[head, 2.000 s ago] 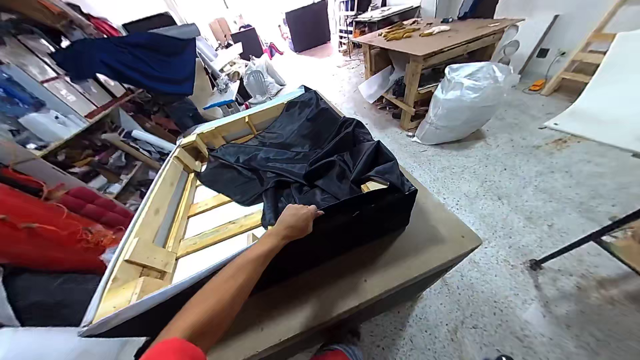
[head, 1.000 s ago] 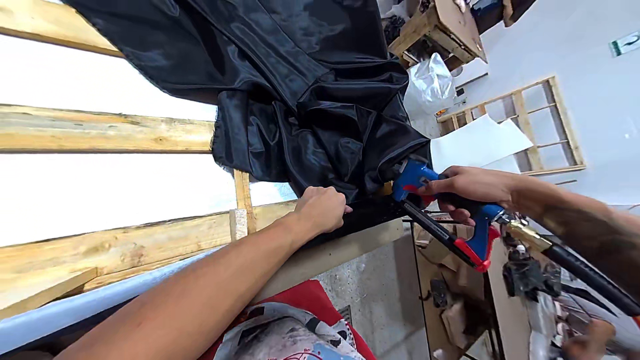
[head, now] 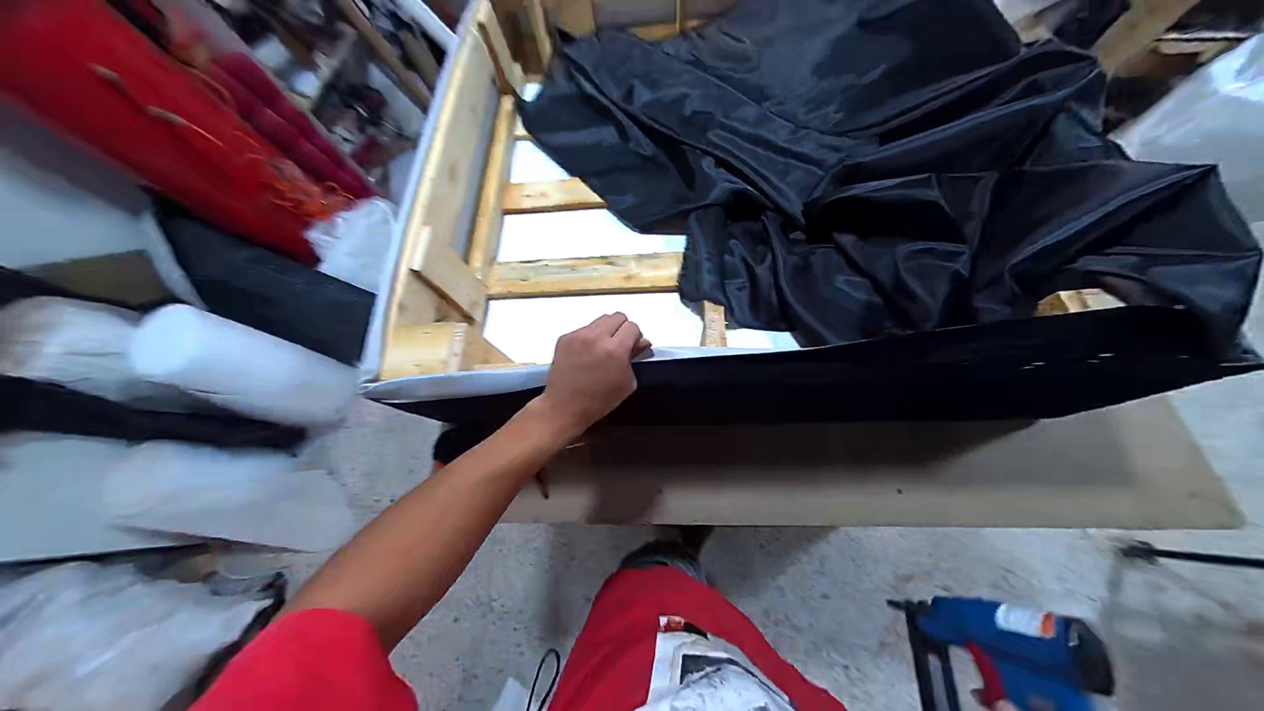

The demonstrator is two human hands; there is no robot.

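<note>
My left hand (head: 594, 367) grips the edge of the fabric along the near side of a wooden frame (head: 583, 276), where white lining meets black upholstery fabric (head: 869, 380). Thin black lining cloth (head: 869, 188) lies bunched over the frame's middle and right. A blue pneumatic staple gun (head: 1017, 642) is at the lower right, away from the frame, with my right hand (head: 999, 704) barely showing at its red trigger; most of that hand is cut off by the bottom edge of the view.
The frame rests on a flat-topped table (head: 889, 484). To the left stand red fabric rolls (head: 168, 128), a white roll (head: 242, 360) and plastic-wrapped material (head: 109, 632). A black metal leg (head: 1195, 556) juts in at the right, and a translucent sack (head: 1205, 128) is at the upper right.
The staple gun was against the black cloth a second ago and is now off the frame, low at the right. My left hand has moved left along the near edge. The view has swung widely.
</note>
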